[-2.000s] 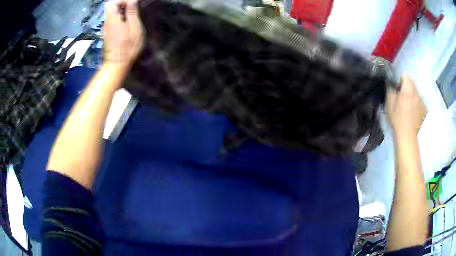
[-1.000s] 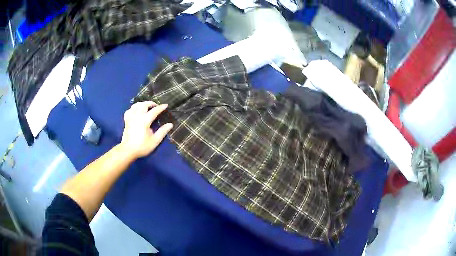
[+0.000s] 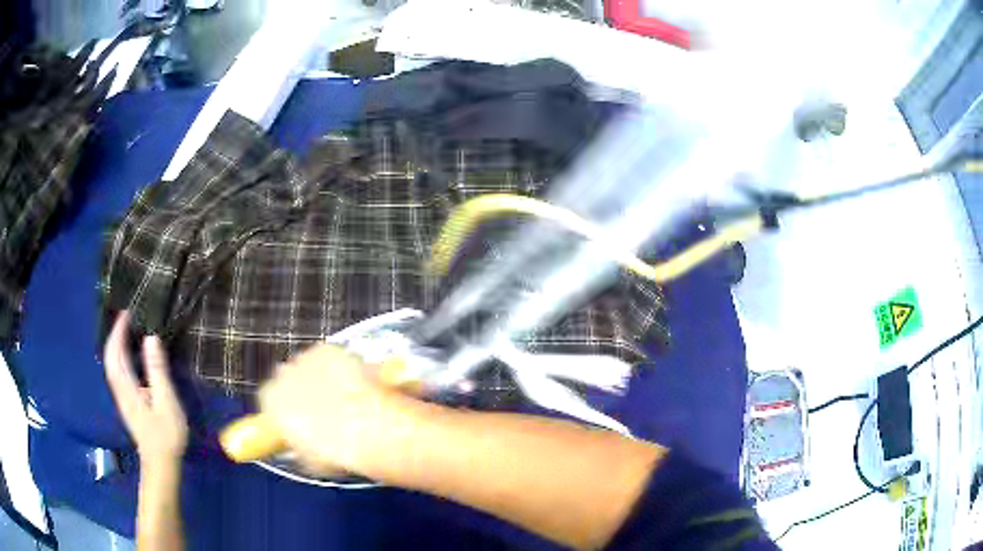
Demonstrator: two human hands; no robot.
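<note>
The plaid garment [image 3: 356, 248], dark brown with cream check lines, lies across the blue table cover. Its plain dark lining [image 3: 485, 108] shows along the far side. My right hand [image 3: 334, 409] is closed around the yellow-orange handle of the steam iron [image 3: 377, 342], over the garment's near edge. The iron is blurred and partly hidden by my hand and forearm. My left hand [image 3: 149, 393] is at the garment's near left edge, fingers apart, touching the cloth; whether it pinches the cloth is not clear.
A pale hose and yellow line [image 3: 690, 258] run from the iron to the right. A pile of plaid garments [image 3: 38, 161] hangs at the left edge. White strips [image 3: 485, 34] lie beyond the garment. The metal iron rest [image 3: 776, 436] stands at the right.
My right hand has come into view gripping the iron over the garment. Two seconds ago both hands held the garment raised; it now lies on the table. My left hand has moved to its near left edge.
</note>
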